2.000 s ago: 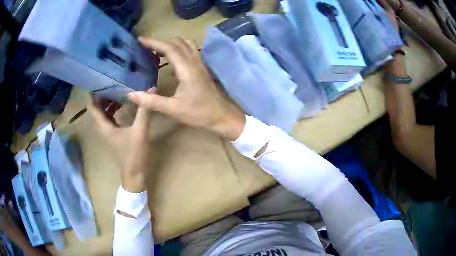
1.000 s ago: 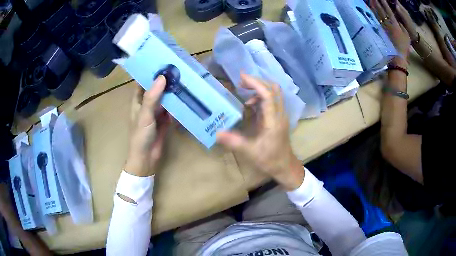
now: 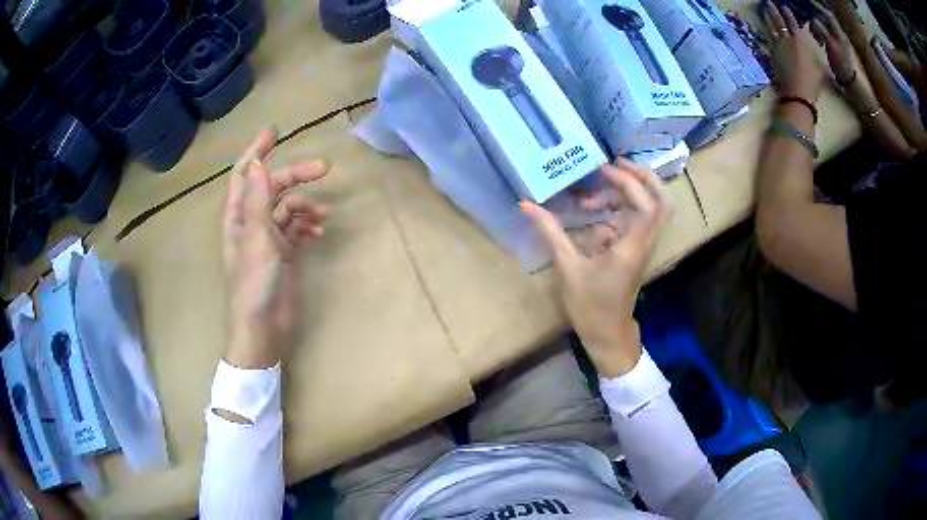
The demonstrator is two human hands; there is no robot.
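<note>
A light blue retail box with a dark fan picture and "MINI FAN" lies at the upper middle, over a frosted plastic bag. My right hand is at the box's lower end, with thumb and fingertips at its two corners. My left hand is empty, fingers apart, above the brown kraft paper left of the box. What lies inside the frosted bag is mostly hidden by the box.
More retail boxes stand close together on the right. Boxes and a frosted bag lie at far left. Dark fan bases crowd the upper left. Another person's arm rests at the right edge.
The retail box has moved from both hands at the middle to the bags at upper right. My left hand has let go of it and stays left; my right hand has moved right with the box.
</note>
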